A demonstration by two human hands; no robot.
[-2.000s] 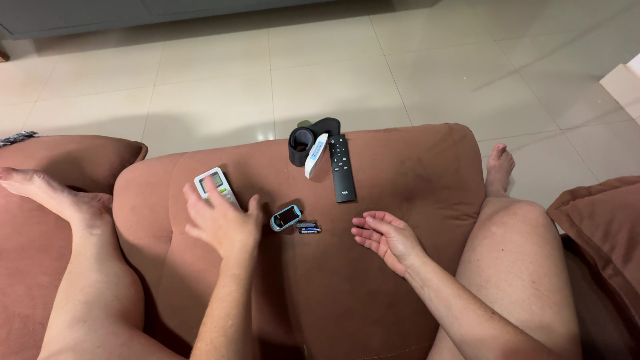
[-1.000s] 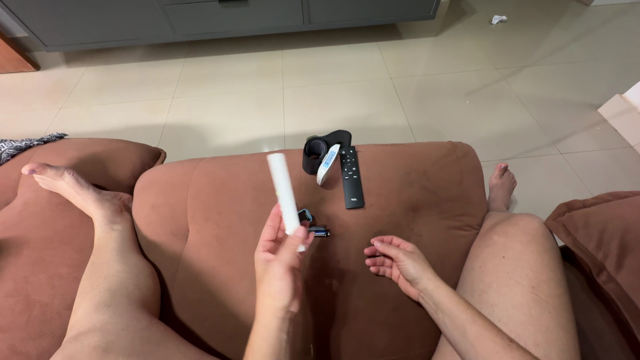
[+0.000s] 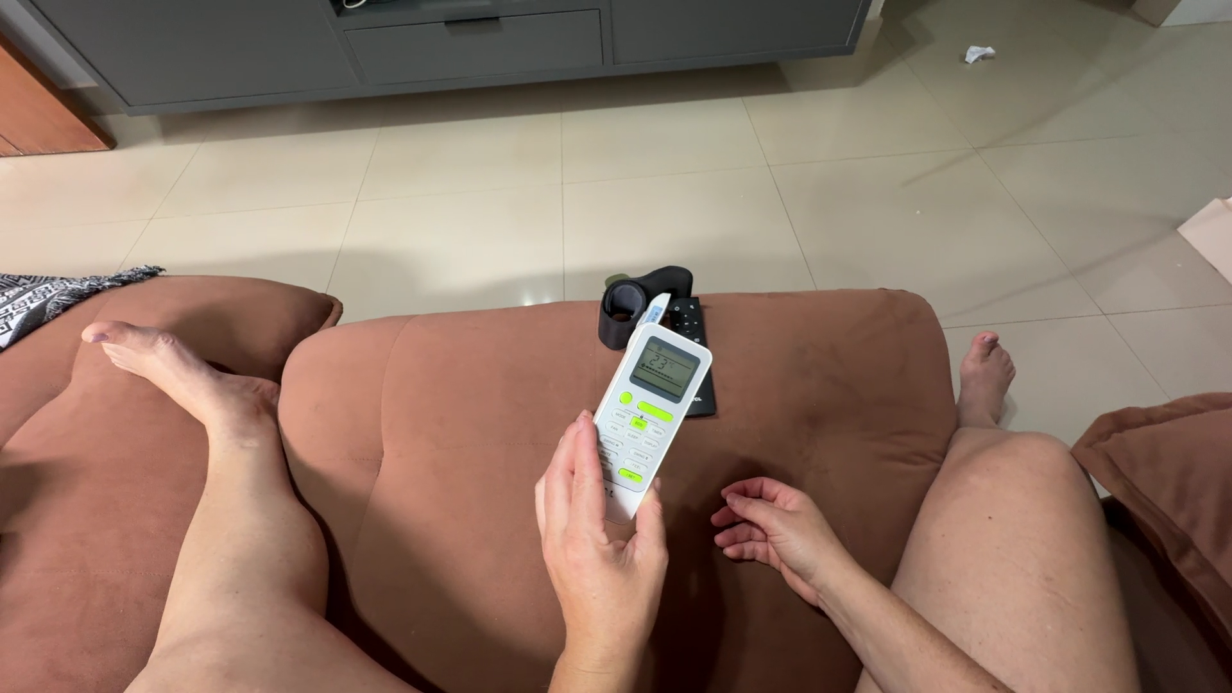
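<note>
My left hand [image 3: 602,539] holds a white air-conditioner remote [image 3: 650,419] with green buttons by its lower end, its lit-up face and grey display turned toward me. Behind that remote, a black remote control [image 3: 707,393] lies partly covered on the brown sofa seat [image 3: 481,385]. Beside it are a black rolled strap-like item [image 3: 621,313] and a white device with a blue label [image 3: 656,310], mostly hidden. My right hand [image 3: 770,529] hovers over or rests on the seat, fingers loosely curled and apart, holding nothing. The small blue-rimmed device and batteries seen earlier are out of sight.
My bare legs lie on both sides of the seat. A cushion [image 3: 1165,472] is at the right and a patterned fringed cloth [image 3: 48,298] at the far left. Beyond the sofa edge are a tiled floor [image 3: 462,231], a grey cabinet [image 3: 472,48] and a crumpled white scrap [image 3: 979,54].
The white remote, lying on the seat two seconds ago, has been picked up by my left hand, held edge-on, then turned face toward me. My right hand stays about where it was.
</note>
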